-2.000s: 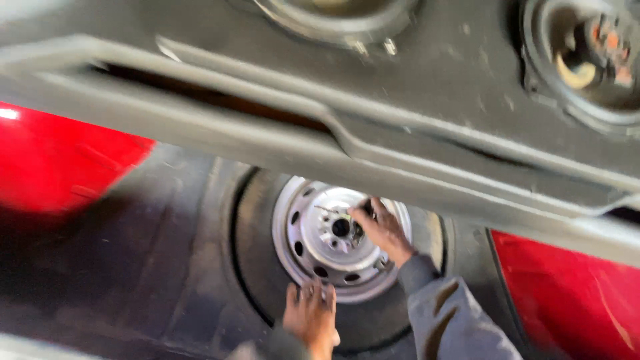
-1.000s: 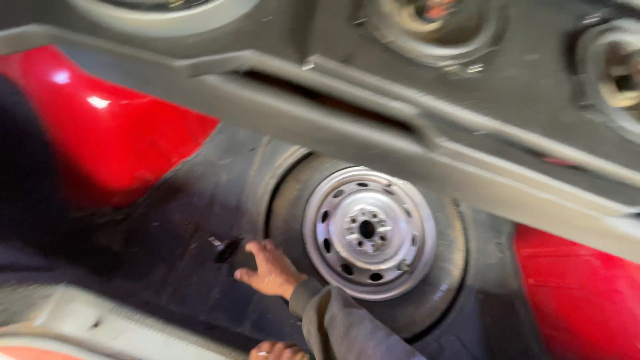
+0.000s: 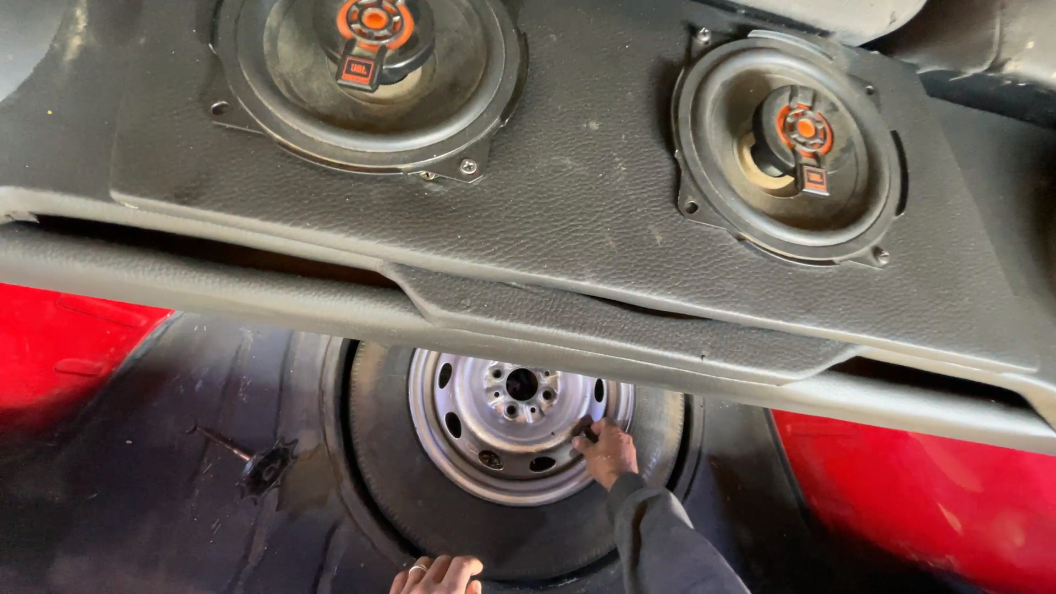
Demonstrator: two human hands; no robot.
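A spare wheel lies flat in a round well, its silver steel rim [image 3: 521, 478] facing up inside a black tyre [image 3: 511, 536]. My right hand [image 3: 612, 455] is at the rim's lower right, fingertips bent at a dark spot beside a slot; whether they grip anything is unclear. Near the tyre's lower edge is my left hand [image 3: 437, 575], a ring on one finger, its fingers bent and close together, partly cut off by the frame. Left of the well, a black star-shaped knob with a threaded rod [image 3: 268, 466] lies on the dark floor lining [image 3: 165, 503].
A textured black parcel shelf [image 3: 577, 206] crosses above the wheel and hides its top. Two round speakers [image 3: 371, 91] [image 3: 792, 148] are set in it. Red painted body panels [image 3: 66, 355] [image 3: 916, 487] flank the dark boot floor.
My right hand was at the hub two seconds ago, then beside the black knob left of the wheel, and is now at the rim's lower right. The view has shifted.
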